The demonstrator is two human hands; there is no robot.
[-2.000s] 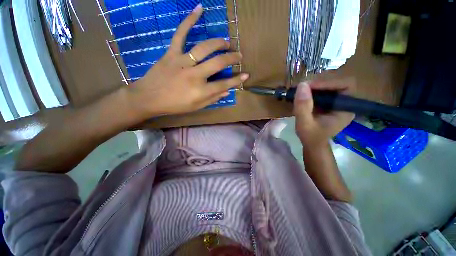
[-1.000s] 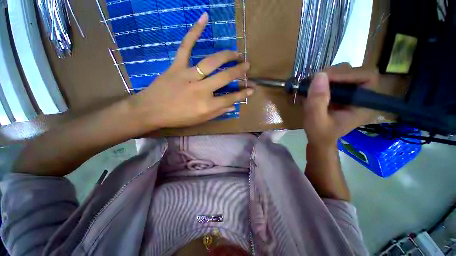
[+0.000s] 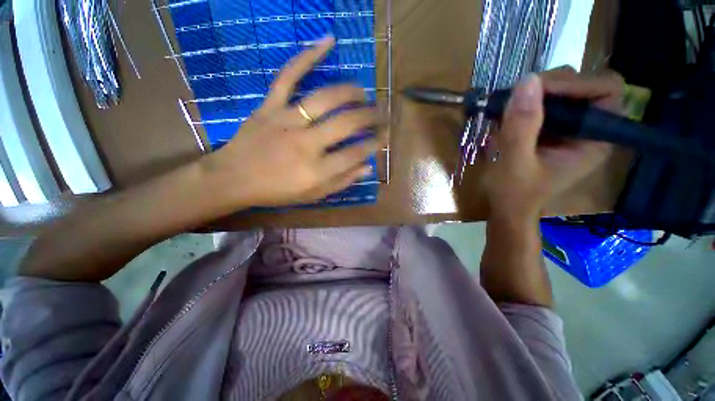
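Observation:
The blue cell string lies on the brown board, with silvery ribbon lines across it and thin ribbons along both sides. My left hand lies over its lower part, fingers spread, partly hiding it; whether a finger presses a ribbon cannot be told. My right hand holds the black soldering iron like a pen. Its metal tip points left, a little to the right of the cell string's right edge ribbon, and appears apart from it.
Loose tabbing ribbon lies right of the cells, beside white strips. Another ribbon pile and stacked white strips lie at left. A yellow sponge is partly hidden behind my right hand. A blue box is below the board's right edge.
The iron's tip has moved up and right, away from the right edge ribbon. My left hand stays over the cells with slightly shifted fingers. The board and cells appear lower in view.

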